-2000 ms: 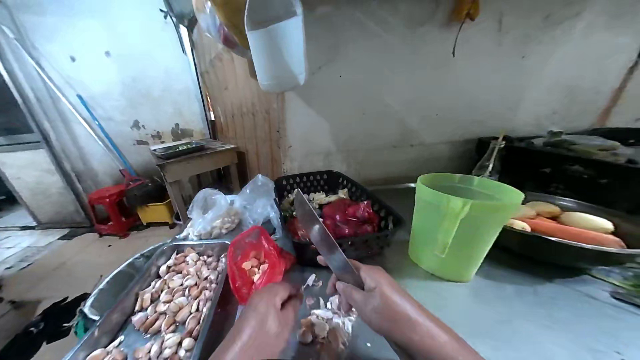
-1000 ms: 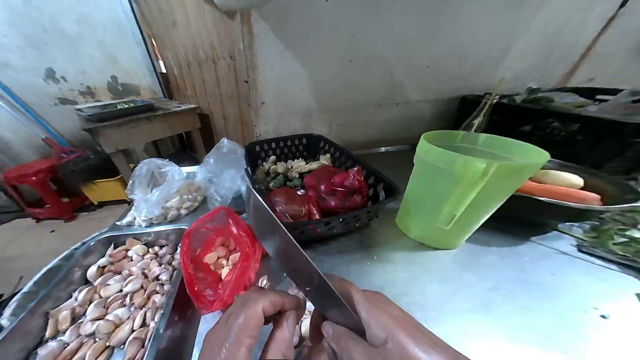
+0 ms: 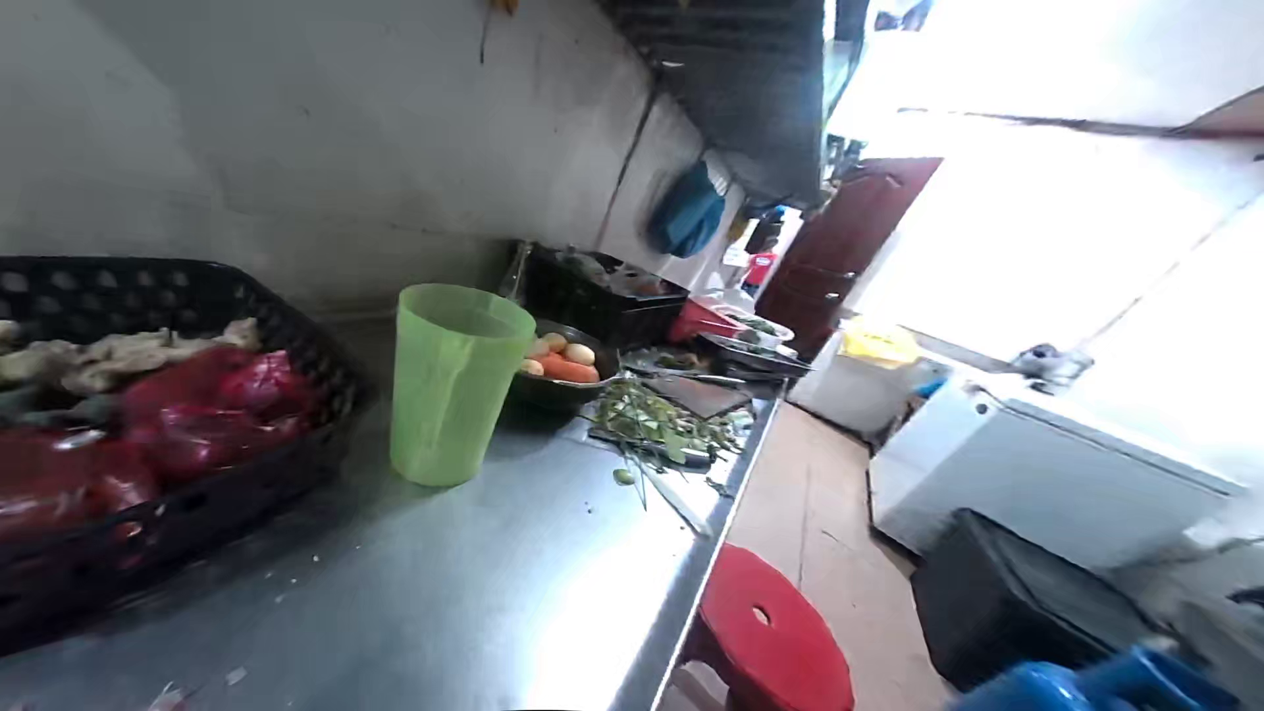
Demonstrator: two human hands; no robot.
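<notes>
Neither of my hands shows in the head view now, and the knife is out of sight too. A translucent green plastic pitcher (image 3: pixel 452 395) stands upright on the steel counter (image 3: pixel 415 602). To its left, a black perforated plastic basket (image 3: pixel 326 395) holds red plastic bags (image 3: pixel 212 410) and pale ginger-like roots (image 3: pixel 128 355). Behind the pitcher to the right, a dark bowl (image 3: pixel 553 395) contains a carrot (image 3: pixel 569 369) and several pale, rounded vegetables (image 3: pixel 579 353). Green leafy stems (image 3: pixel 657 420) lie farther along the counter, near a knife-like white strip (image 3: pixel 674 502).
A black crate (image 3: pixel 612 314) and a red container (image 3: pixel 703 318) stand toward the counter's far end. Beside the counter edge is a red plastic stool (image 3: pixel 775 627). Across the floor are a white chest freezer (image 3: pixel 1037 474) and a black box (image 3: pixel 1027 602).
The view has swung far to the right; my hands, the knife, the garlic tray and the open red bag of peeled cloves have left the frame.
</notes>
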